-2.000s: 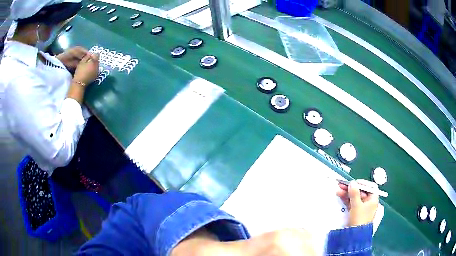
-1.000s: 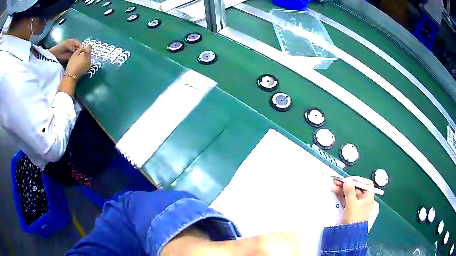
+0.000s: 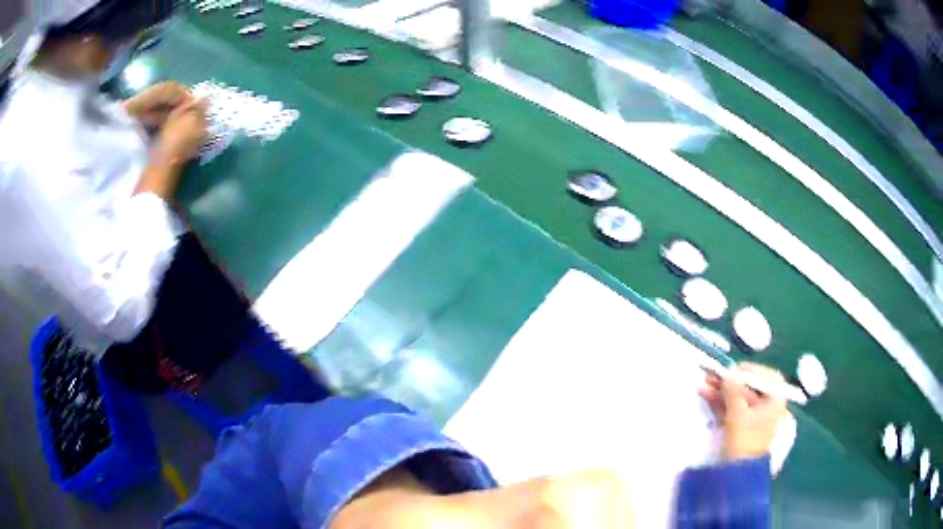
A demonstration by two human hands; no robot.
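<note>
My right hand is at the right part of the white sheet and grips slim white-looking tweezers. Their tip points left over the sheet; whether it holds a piece is too blurred to tell. My left arm crosses the bottom of the picture in a blue denim cuff. The bare skin beyond the cuff, wrist or left hand, is washed out by glare and cut off by the bottom edge. Its fingers do not show, nor anything it may hold.
Round units lie along the green belt beyond the sheet. A narrow strip lies at the sheet's far edge. A pale band lies left. A neighbouring worker handles white pieces. A blue bin stands on the floor.
The view has shifted slightly and blurred, so the belt units appear further right. My right hand keeps its grip on the tweezers in nearly the same place over the sheet.
</note>
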